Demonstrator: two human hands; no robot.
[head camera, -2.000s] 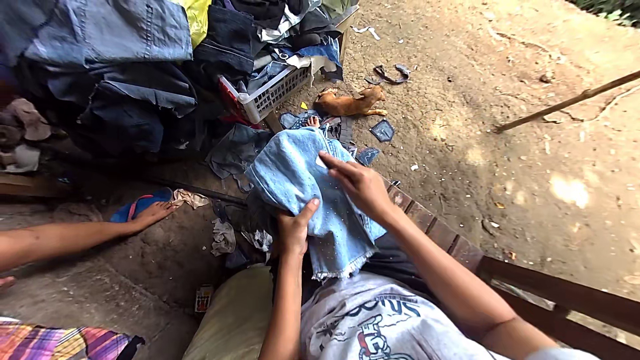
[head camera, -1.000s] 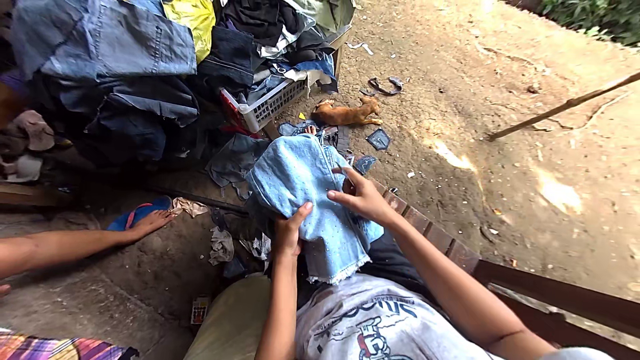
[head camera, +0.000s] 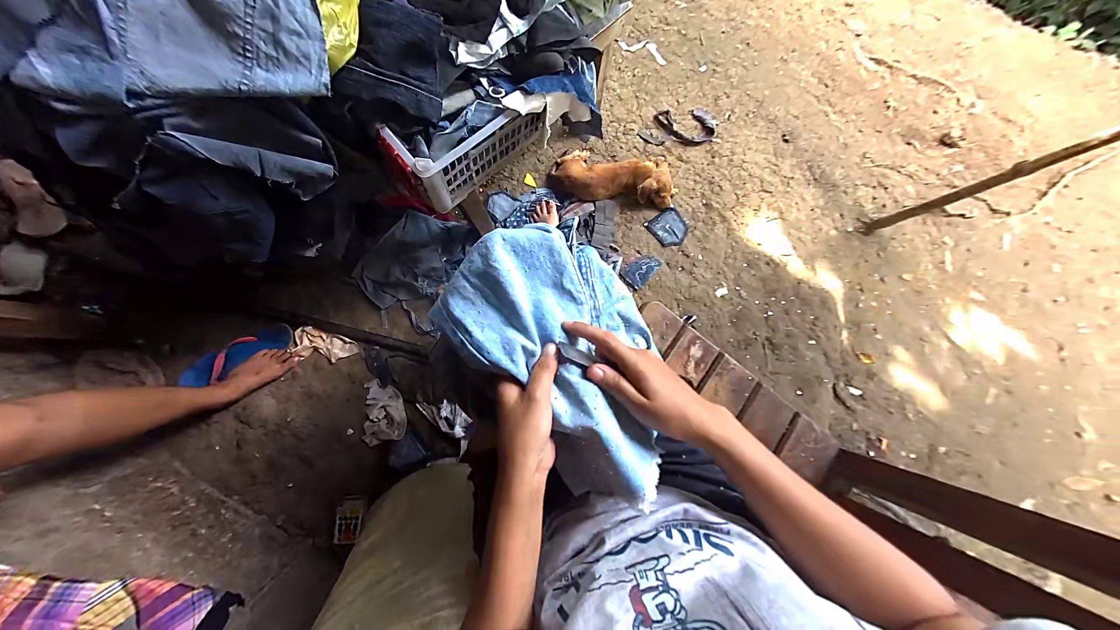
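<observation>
A piece of light blue denim (head camera: pixel 525 280) with a frayed lower edge lies over my lap and knee. My left hand (head camera: pixel 528 411) grips its near-left part, the thumb on top and the fingers hidden beneath the cloth. My right hand (head camera: pixel 643 381) is over the denim's right side, holding a small thin grey blade (head camera: pixel 577 354) between thumb and forefinger. The blade's tip lies close to my left thumb, against the cloth. What kind of blade it is cannot be told.
A plastic crate (head camera: pixel 490 157) heaped with denim scraps stands ahead, beside piled dark jeans (head camera: pixel 201 175). A brown puppy (head camera: pixel 612 179) lies on the dirt. Another person's foot (head camera: pixel 254 372) in a blue flip-flop is at left. A slatted wooden bench (head camera: pixel 735 385) is at right, a wooden pole (head camera: pixel 989 184) beyond.
My right hand has moved down the denim, nearer my left thumb, and the small blade now shows between its fingers. My left hand still holds the cloth.
</observation>
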